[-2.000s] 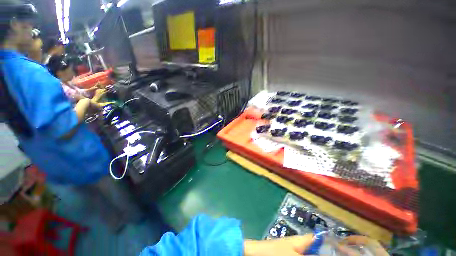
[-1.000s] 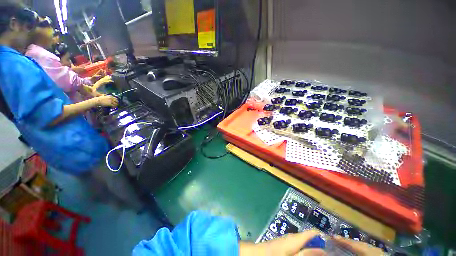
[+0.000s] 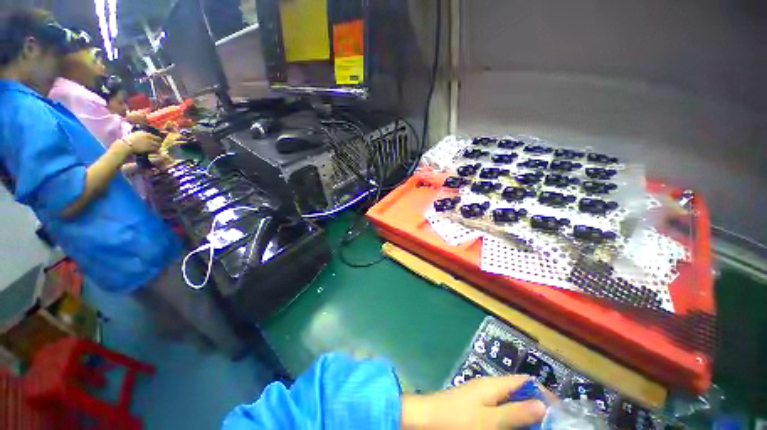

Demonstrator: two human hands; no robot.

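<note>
A clear blister tray (image 3: 478,343) lies at the bottom right with black panels (image 3: 502,353) in its pockets, some showing pale rings and square marks. My left hand (image 3: 475,406) reaches in over the tray from the bottom edge, its lower part cut off. Its fingers are at a small bright blue piece (image 3: 527,392), and a crinkled clear plastic bag (image 3: 579,415) lies against the fingertips. I cannot tell whether the blue is part of the bag. My right hand cannot be made out; only blurred shapes show beside the bag at the bottom edge.
A red bin (image 3: 538,294) behind a tan strip (image 3: 471,296) supports a far clear tray with rows of black housings (image 3: 509,216), and white perforated sheets (image 3: 523,262). At the left are black computer equipment (image 3: 290,164), cables, a person in a blue smock (image 3: 80,193) and a red stool (image 3: 80,378).
The right fingers beside the blue piece no longer show clearly, and the clear bag shows there instead. My left fingers have shifted slightly. The blue-smocked person's hands have moved.
</note>
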